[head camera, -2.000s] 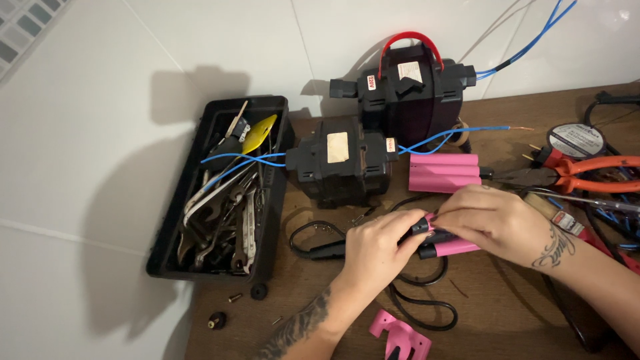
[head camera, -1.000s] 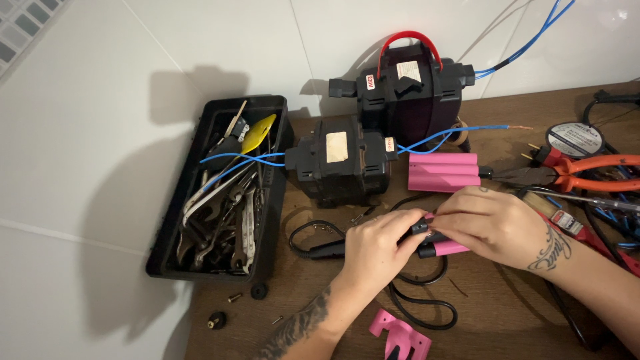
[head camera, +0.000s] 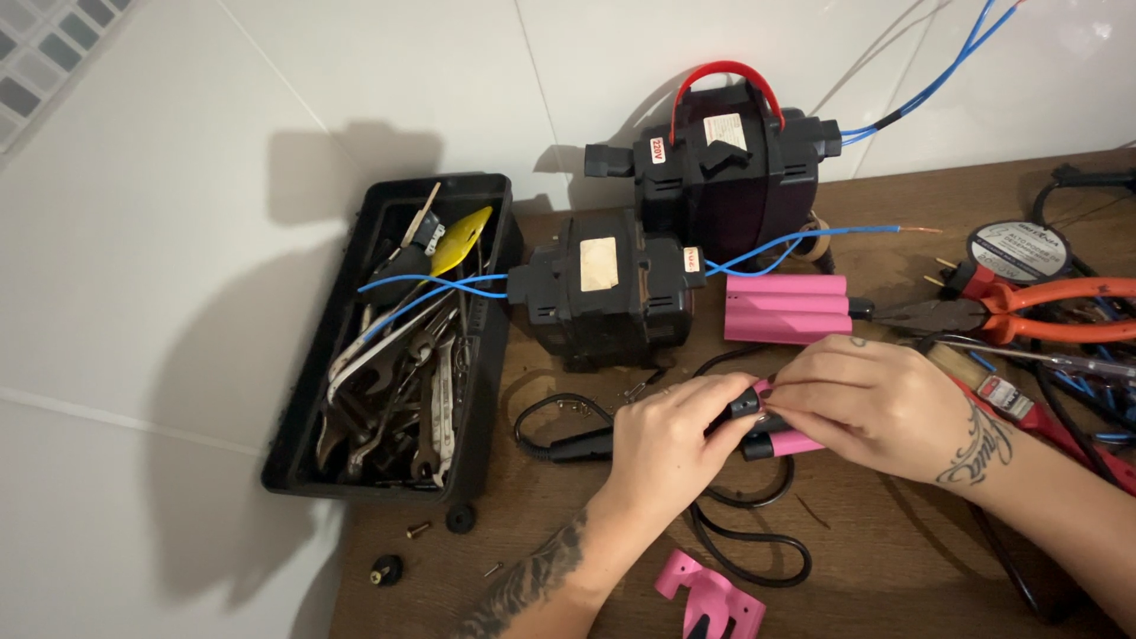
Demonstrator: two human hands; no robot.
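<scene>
My left hand [head camera: 679, 435] pinches a black cylindrical part [head camera: 744, 404] between thumb and fingers. My right hand [head camera: 874, 404] meets it from the right, its fingertips closed on a small pink end of the same piece. Below the fingers lies a pink and black piece [head camera: 794, 443], partly hidden by my right hand. A black handle with a cord [head camera: 581, 445] runs out from behind my left hand. Beyond my right hand rests a ribbed pink plastic housing [head camera: 785, 308]. A pink plastic shell part [head camera: 710, 599] lies near the bottom edge.
Two black transformers [head camera: 612, 293] [head camera: 728, 177] with blue wires stand by the tiled wall. Left of them is a black tray [head camera: 306, 417] of wrenches. Orange-handled pliers [head camera: 1056, 306], a brush [head camera: 990, 382] and a round labelled spool [head camera: 1019, 251] sit right. Screws [head camera: 418, 530] lie at front left.
</scene>
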